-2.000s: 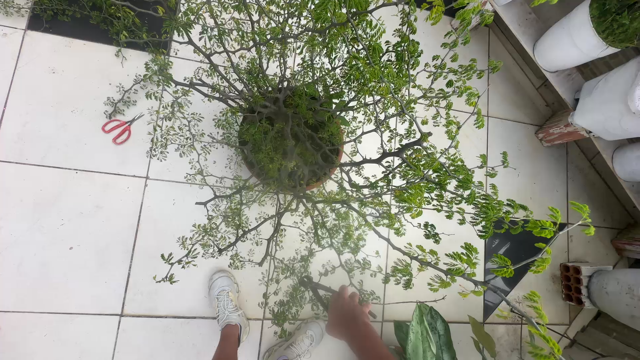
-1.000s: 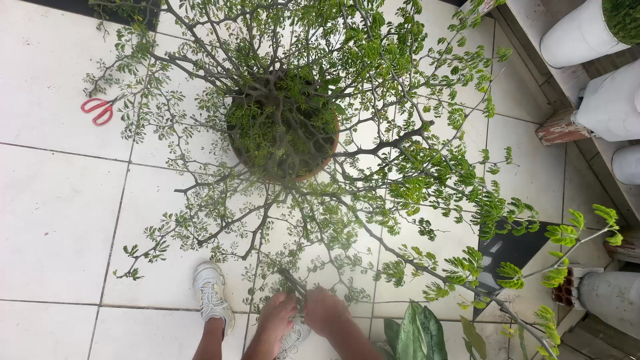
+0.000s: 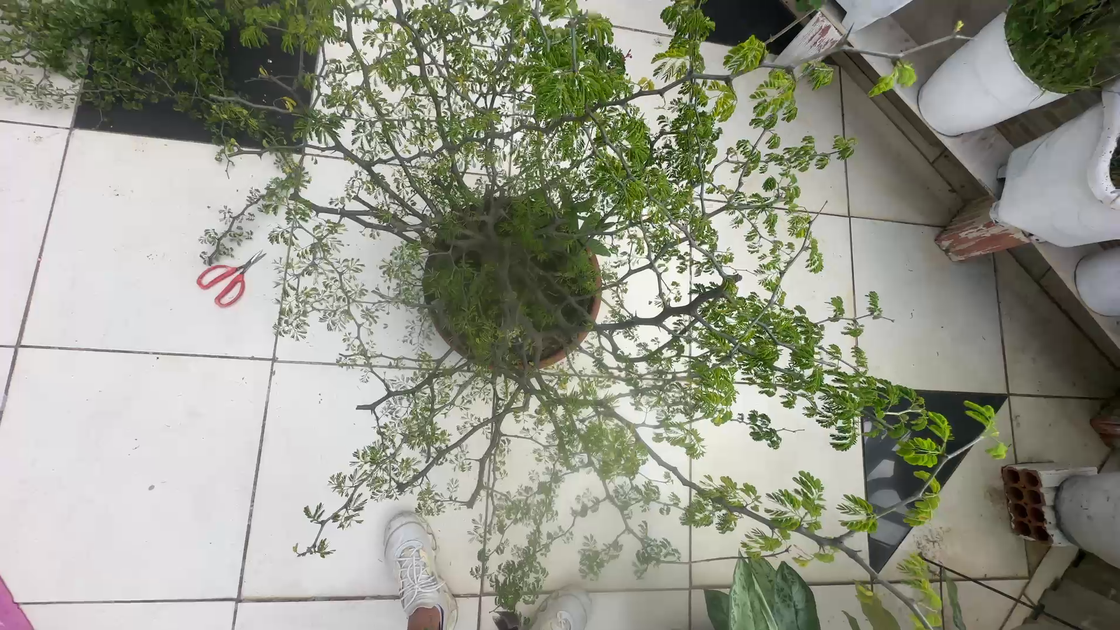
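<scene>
Neither my left hand nor my right hand shows in the head view now. A potted tree with spreading branches and small green leaves stands in a round terracotta pot (image 3: 596,302) near the middle of the tiled floor. Red-handled scissors (image 3: 229,281) lie on a white tile left of the pot, with their blades pointing up and right. My white shoes (image 3: 411,564) are at the bottom, below the lower branches. Beside the right shoe, at the bottom edge, is a small dark thing that I cannot make out.
White plant pots (image 3: 980,83) line a shelf at the right. A hollow clay brick (image 3: 1032,504) sits at the lower right beside a grey-white pot. Broad leaves (image 3: 761,595) of another plant rise at the bottom. More foliage (image 3: 166,61) covers the upper left.
Both hands, together near the lower branches one second ago, have left the view. The right hand held a dark thing there two seconds ago.
</scene>
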